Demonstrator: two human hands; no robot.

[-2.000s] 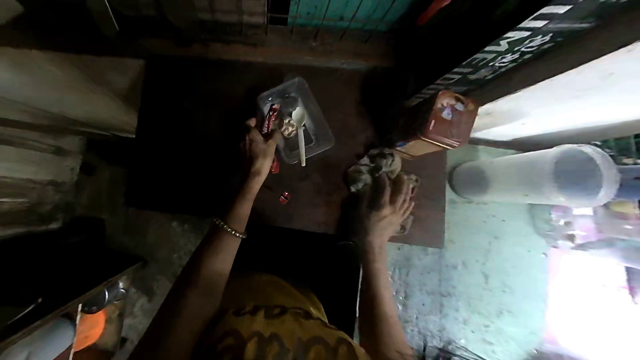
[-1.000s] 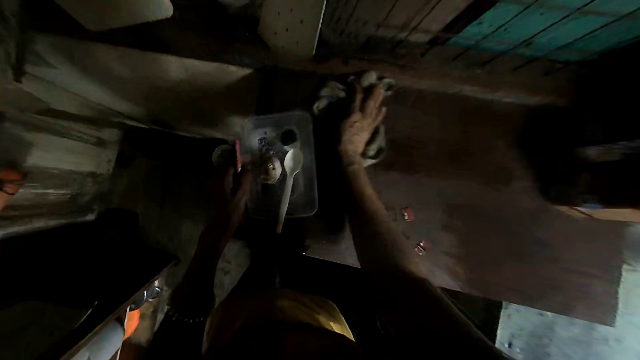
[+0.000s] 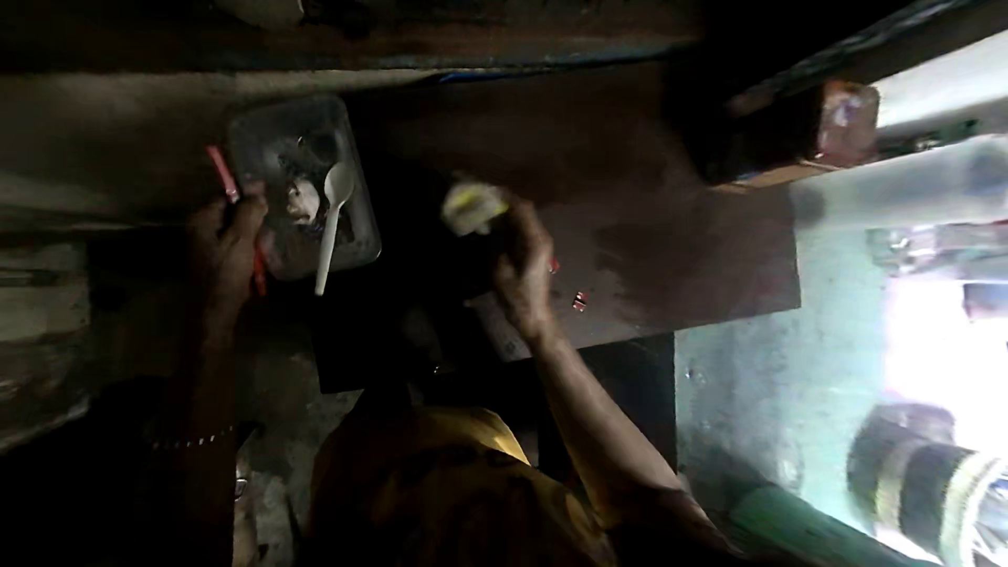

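My left hand [image 3: 228, 236] grips a thin red item [image 3: 223, 173], perhaps a strip or packet, at the left side of a clear plastic container [image 3: 358, 228]. A white plastic spoon [image 3: 339, 189] lies in the container, its handle over the near rim, beside a whitish lump [image 3: 303, 201] and some dark bits. My right hand [image 3: 524, 260] holds a crumpled pale cloth [image 3: 472, 208] with a yellow patch, over the dark brown table [image 3: 654, 236]. Small red scraps [image 3: 580, 301] lie on the table right of that hand.
A reddish-brown box [image 3: 846, 126] stands at the table's back right. Beyond the right edge are a large translucent cylinder [image 3: 913, 185] and a pale green surface [image 3: 740, 378]. A dark ledge [image 3: 354, 47] runs along the back.
My right hand, flat on the cloth one second ago, now grasps it bunched in the fingers. The container was on the table two seconds ago and is now beyond its left part. The view has shifted.
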